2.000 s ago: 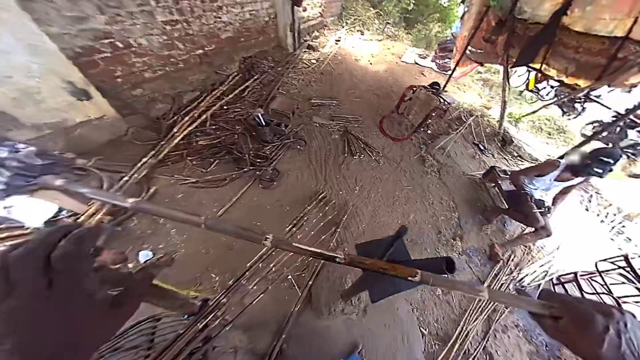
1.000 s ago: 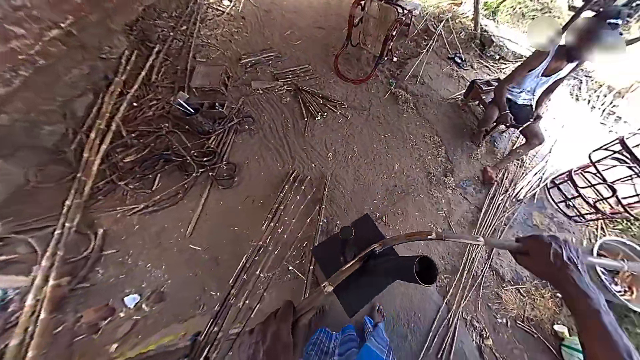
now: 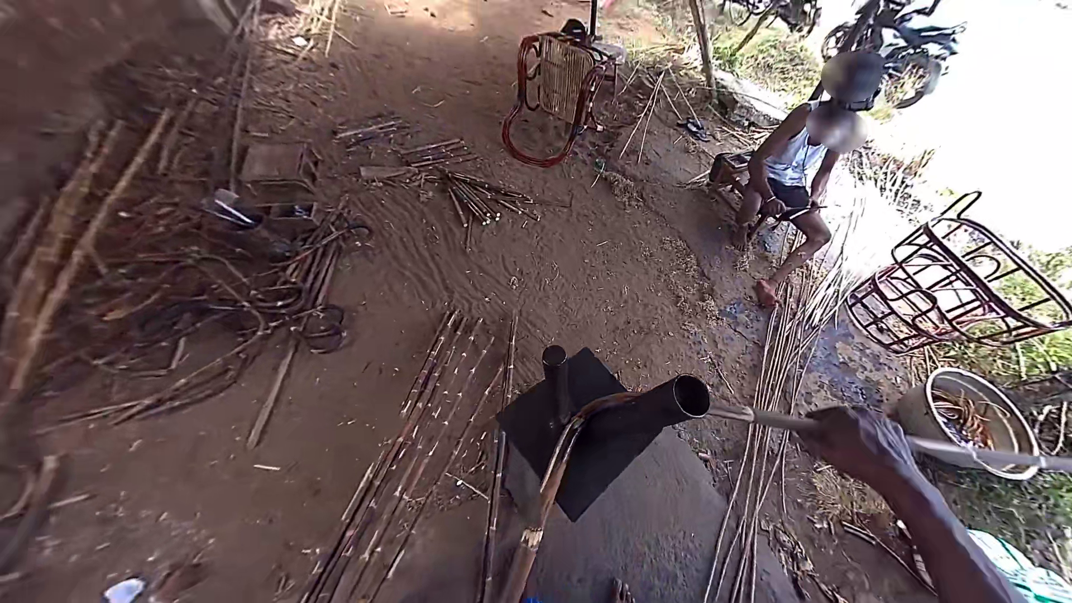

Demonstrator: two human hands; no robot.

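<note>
A cane pole [image 3: 548,486], strongly bent, lies across a black metal plate [image 3: 599,494] with two black pipe stubs. Its bend sits by the mouth of the wider pipe [image 3: 691,395]; the narrower pipe [image 3: 555,360] stands at the plate's far corner. Right of the plate, my right hand [image 3: 858,444] grips the pole's straight part, which runs on to the right edge. The pole's other end leaves the view at the bottom, and my left hand is out of view. The plate rests over a grey slab [image 3: 645,536].
Long canes [image 3: 410,452] lie left of the plate, thinner ones [image 3: 770,402] to its right. A person [image 3: 791,159] sits at the upper right, near a cane frame [image 3: 955,285] and a bucket [image 3: 1009,377]. Tangled cane [image 3: 226,293] lies left, a cane chair frame [image 3: 561,92] farther off.
The pole, nearly straight two seconds ago, is now sharply bent at the plate. My left hand has gone out of view at the bottom. The view has tilted down.
</note>
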